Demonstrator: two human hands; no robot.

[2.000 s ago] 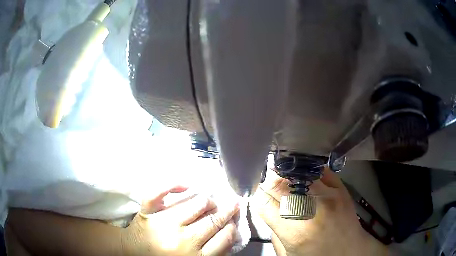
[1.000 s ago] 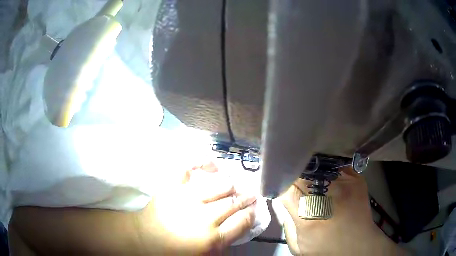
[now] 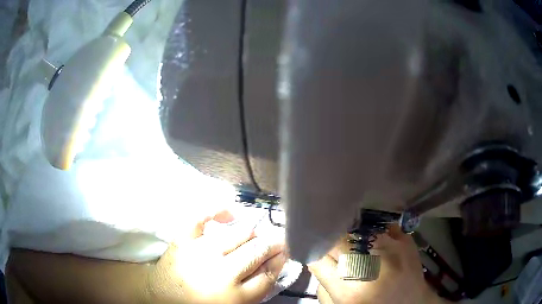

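Observation:
White fabric [image 3: 65, 202] lies heaped at the left and runs under the sewing machine head [image 3: 344, 107], washed out by glare. My left hand [image 3: 220, 267] lies on the fabric below the head, fingers bent, with a bit of fabric at its fingertips. My right hand [image 3: 374, 279] is right of it, partly hidden behind the ribbed tension knob [image 3: 359, 267] and the head; its fingertips are hidden, so its hold cannot be told. The needle area is hidden by the head and glare.
A lit white sewing lamp [image 3: 83, 101] hangs at the upper left over the fabric. A dark round knob [image 3: 491, 211] sits on the head's right. Red-and-dark snips [image 3: 440, 270] and a black flat object [image 3: 484, 267] lie at the lower right.
The camera view has shifted, so the head and knobs appear lower than before. Both hands stay near the needle area; the fabric piece beside my left fingertips shows smaller.

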